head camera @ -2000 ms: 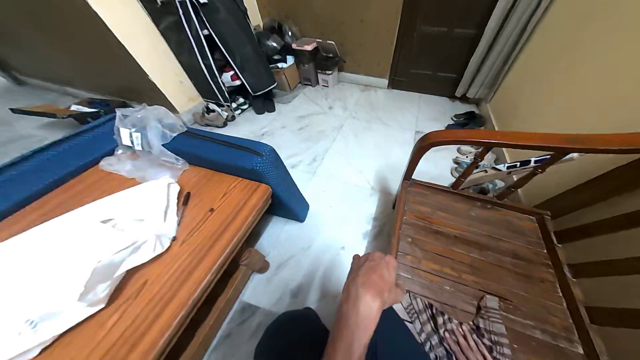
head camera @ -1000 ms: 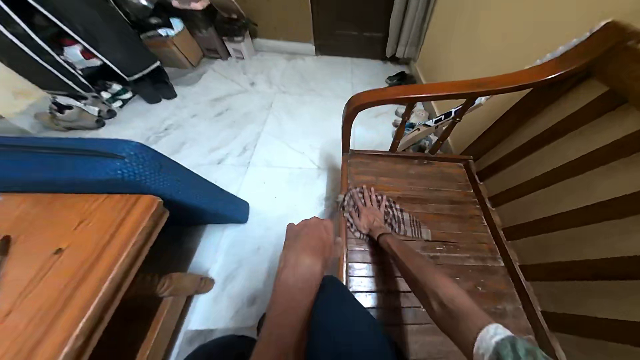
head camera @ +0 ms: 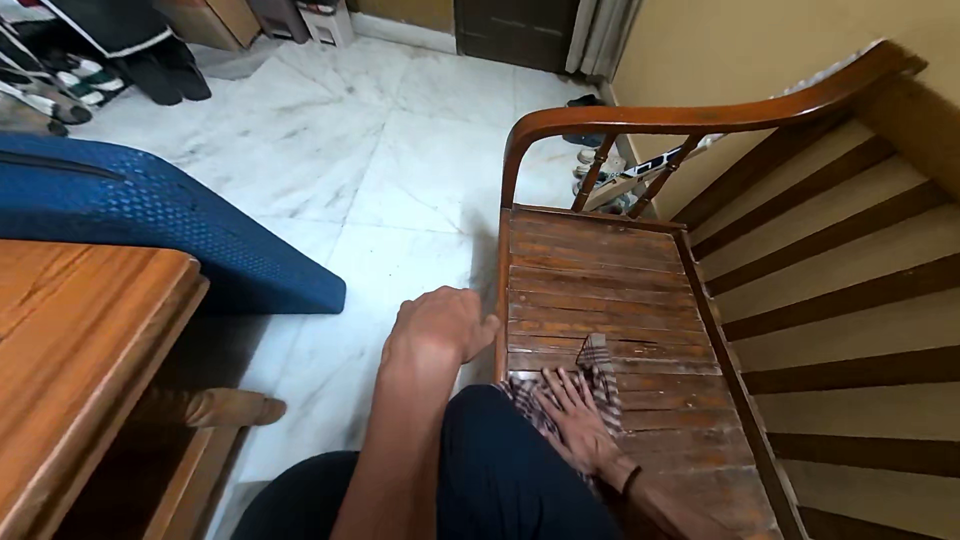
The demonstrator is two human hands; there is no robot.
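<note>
My right hand point(head camera: 577, 424) lies spread and flat on a checked cloth point(head camera: 600, 375), pressing it against the slatted wooden seat point(head camera: 600, 300) of a bench. A dark band circles that wrist. The cloth is bunched under and around the fingers, near the seat's left edge, partly hidden by my knee. My left hand point(head camera: 439, 322) is loosely curled over my knee, just left of the seat's edge. Its palm side is hidden, so I cannot tell whether it holds anything. The bench has a curved wooden armrest point(head camera: 637, 118) at its far end.
At the left stands a wooden table point(head camera: 90, 300) with a turned wooden piece point(head camera: 236, 407) beneath it. A blue cushion or mattress point(head camera: 225, 240) juts out beyond the table. Shoes point(head camera: 592, 161) lie behind the armrest, and a cardboard box point(head camera: 210, 22) stands at the far left. The bench's slatted back point(head camera: 840, 300) runs along the wall.
My right hand and the cloth have moved back along the seat toward my knee since one second ago, when they were farther up the seat. The left hand stays near the knee.
</note>
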